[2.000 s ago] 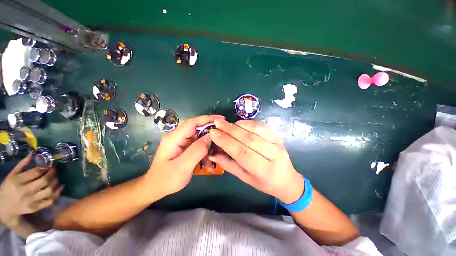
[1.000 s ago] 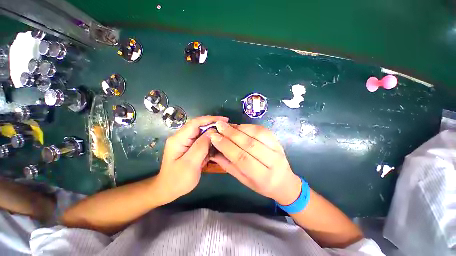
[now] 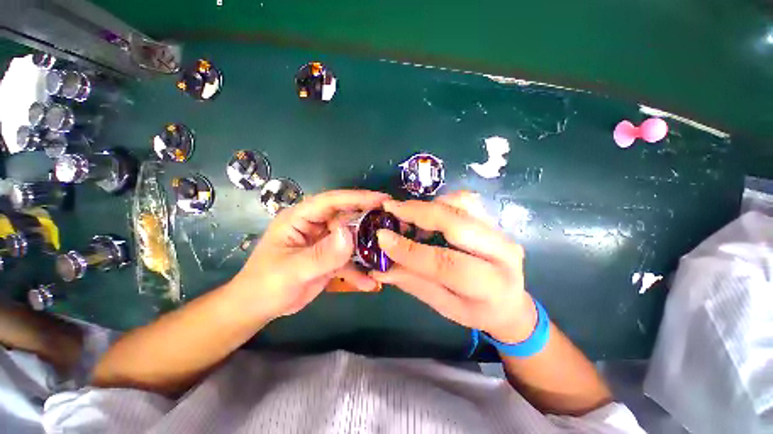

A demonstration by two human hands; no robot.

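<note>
A round dark smartwatch body (image 3: 374,241) with a silver rim and a purple sheen is held between both hands, tilted on edge. My left hand (image 3: 297,250) grips its left side with thumb and fingers. My right hand (image 3: 462,258), with a blue wristband (image 3: 531,333), grips its right side, fingertips on the dark face. The orange test fixture (image 3: 352,283) lies below the hands, mostly hidden by them. A watch case (image 3: 422,175) with white and metallic parts inside lies open just beyond my right hand.
Several display modules (image 3: 248,169) lie at left and beyond. A clear bag (image 3: 154,233) and shiny cylindrical items (image 3: 80,260) are far left. White scraps (image 3: 492,158) and a pink double-ended piece (image 3: 640,131) lie right. Another person's arm (image 3: 38,339) is lower left, a pale sleeve (image 3: 720,326) right.
The hands have spread slightly apart, my right hand shifting right. The watch body, largely hidden before, now shows its dark round face. The other person's hand at left has left the bench items.
</note>
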